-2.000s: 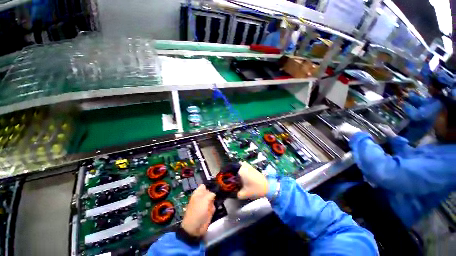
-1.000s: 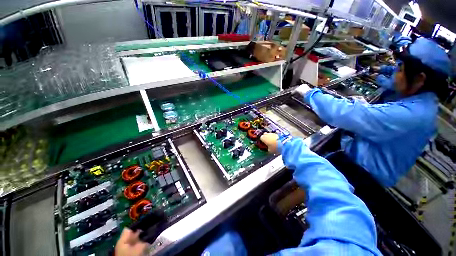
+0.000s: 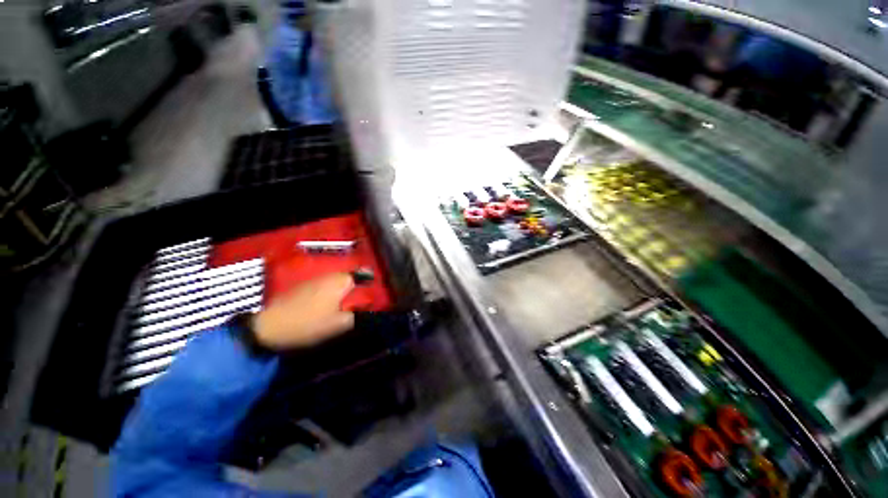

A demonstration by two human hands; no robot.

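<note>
My left hand (image 3: 307, 311), with a dark band at the wrist, is blurred over the red foam sheet (image 3: 284, 272) in the black tote (image 3: 68, 331). Dark shapes show at its fingertips; I cannot tell whether they are finger covers or a held part. Rows of silver heat sinks (image 3: 190, 306) lie left of the hand, and one lone silver bar (image 3: 326, 245) lies on the foam beyond it. My right hand is out of the picture.
A circuit board (image 3: 623, 452) with heat sinks and copper rings lies on the conveyor at lower right. Another board (image 3: 492, 243) lies farther along, near a white slotted cover (image 3: 477, 68). Yellow-topped parts (image 3: 643, 199) are on the shelf. A person in blue (image 3: 297, 73) is at the back.
The view has swung left from the conveyor to the tote. My left hand has moved from beside the board to over the foam. My right hand has left the picture.
</note>
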